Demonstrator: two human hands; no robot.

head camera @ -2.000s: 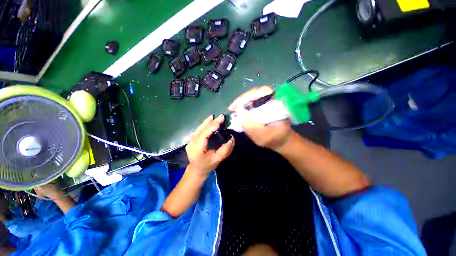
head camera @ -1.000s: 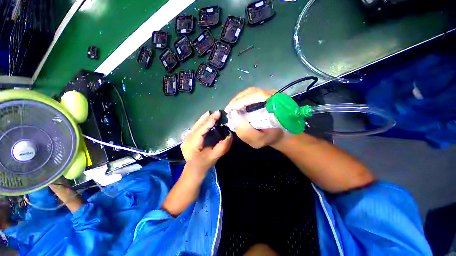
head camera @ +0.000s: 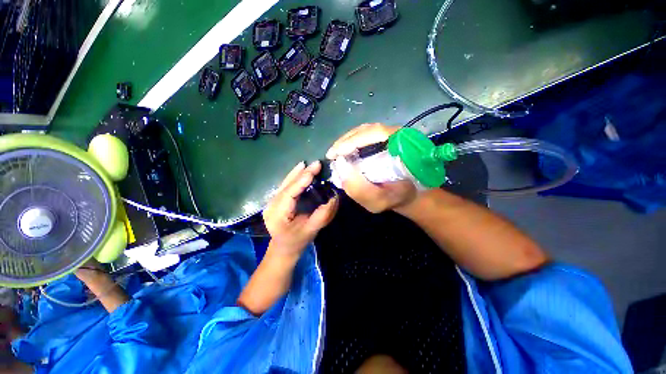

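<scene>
My left hand [head camera: 291,214] holds a small black housing [head camera: 315,196] between thumb and fingers, just past the bench's near edge. My right hand [head camera: 371,177] is shut around a clear-white dispensing syringe [head camera: 383,168], which lies sideways with its front end towards the housing. The needle tip is too small and hidden to tell if it touches. The green adapter cap [head camera: 419,157] is on the syringe's rear, with a clear air hose [head camera: 511,145] running off it to the right. Several black housings [head camera: 295,60] lie grouped on the green bench [head camera: 387,88].
A yellow-green fan [head camera: 45,212] stands at left beside a black device [head camera: 150,172] with cables. One lone housing [head camera: 123,90] lies beyond the white stripe [head camera: 208,55]. A neighbour's arm [head camera: 106,288] shows below the fan. Blue cloth [head camera: 621,139] hangs at right.
The view has shifted, so the grouped housings sit higher and further left, and the black controller has left the top right. The syringe's green cap is turned differently. Both hands keep their holds.
</scene>
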